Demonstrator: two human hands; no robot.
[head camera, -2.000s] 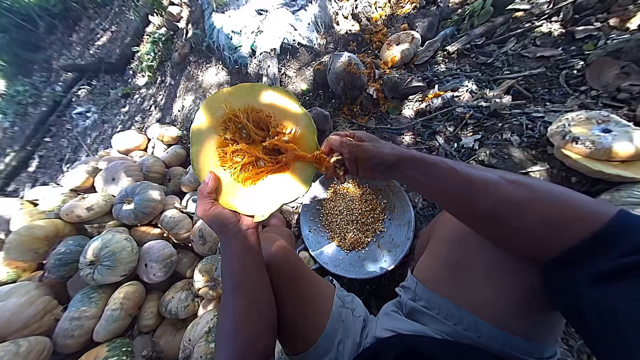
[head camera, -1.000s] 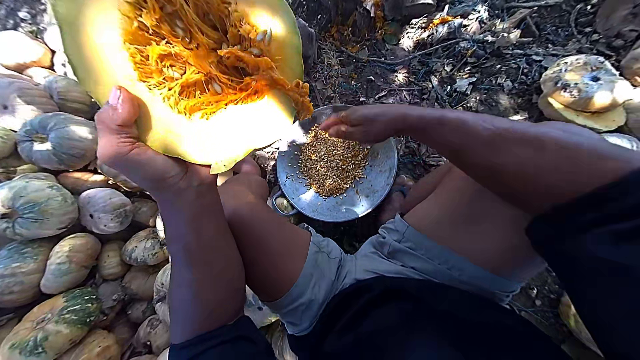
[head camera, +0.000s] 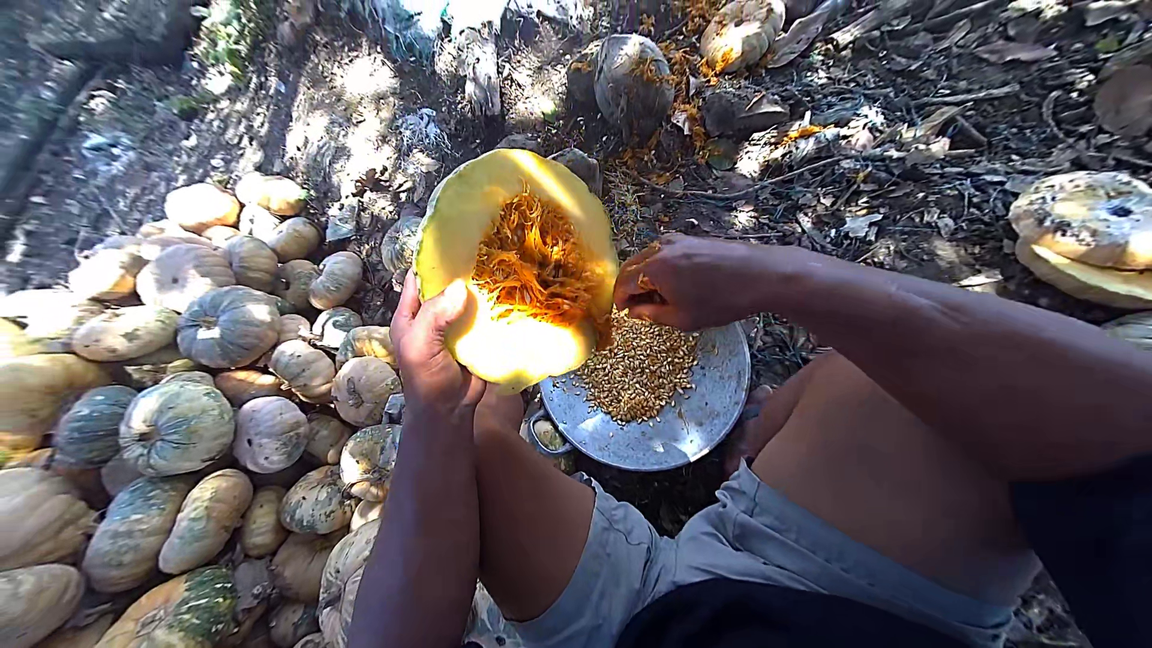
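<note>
My left hand (head camera: 436, 346) grips the lower left rim of a halved pumpkin (head camera: 459, 225), its cut face turned up toward me. Orange stringy pulp (head camera: 535, 261) fills the pumpkin's hollow. At the pumpkin's right edge is my right hand (head camera: 670, 281), fingers curled; whether they hold pulp or seeds is hidden. Below both hands, a round metal pan (head camera: 666, 445) with a loop handle rests between my legs. A heap of pumpkin seeds (head camera: 639, 369) lies in it, partly covered by the pumpkin half.
Many whole pumpkins (head camera: 228, 326) are piled on the left. A cut pumpkin (head camera: 1084, 220) lies on the ground at the right. Ahead are a pumpkin shell with orange scraps (head camera: 634, 85), another pale pumpkin (head camera: 742, 34), sticks and dry leaves.
Since one second ago, my right hand has gone from over the seeds in the pan to the pumpkin's edge. The pumpkin half has come back nearer the pan. The view has shifted.
</note>
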